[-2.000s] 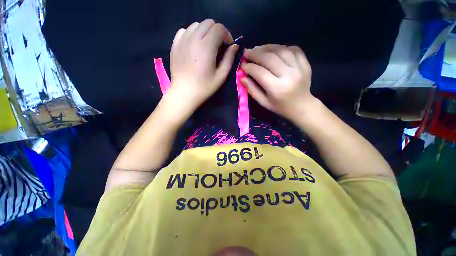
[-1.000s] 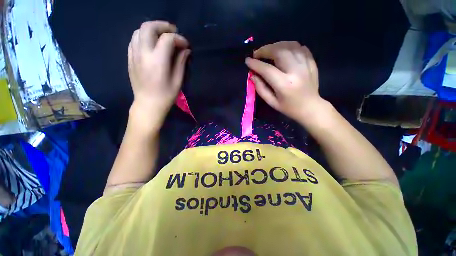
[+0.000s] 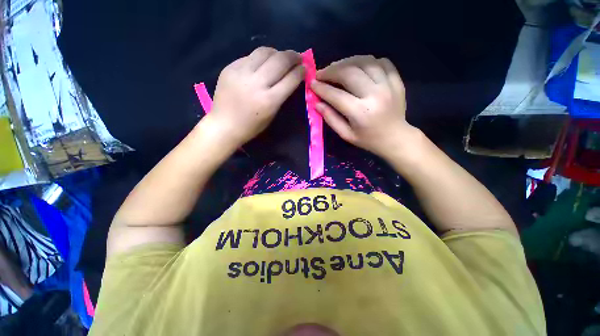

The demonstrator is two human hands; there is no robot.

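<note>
A bright pink strip (image 3: 315, 134) runs from between my fingertips down toward my shirt, over black cloth (image 3: 421, 39). My right hand (image 3: 368, 98) pinches the strip near its upper end. My left hand (image 3: 256, 88) is close beside it, its thumb and fingertips at the strip's left edge. A second pink strip end (image 3: 203, 97) sticks out behind my left wrist; the rest of it is hidden, and I cannot tell whether my left hand holds it. The black cloth's edges are hard to make out.
A worn white-patched board (image 3: 52, 92) and a yellow item (image 3: 9, 144) are at the left. Blue cloth (image 3: 62, 230) and zebra-striped cloth (image 3: 26, 249) lie lower left. At the right are a cardboard piece (image 3: 510, 134) and a red plastic container (image 3: 585, 154).
My left hand moved away to the left, then came back beside my right hand. More of the pink strip's upper end now shows above the fingers. My right hand has barely moved.
</note>
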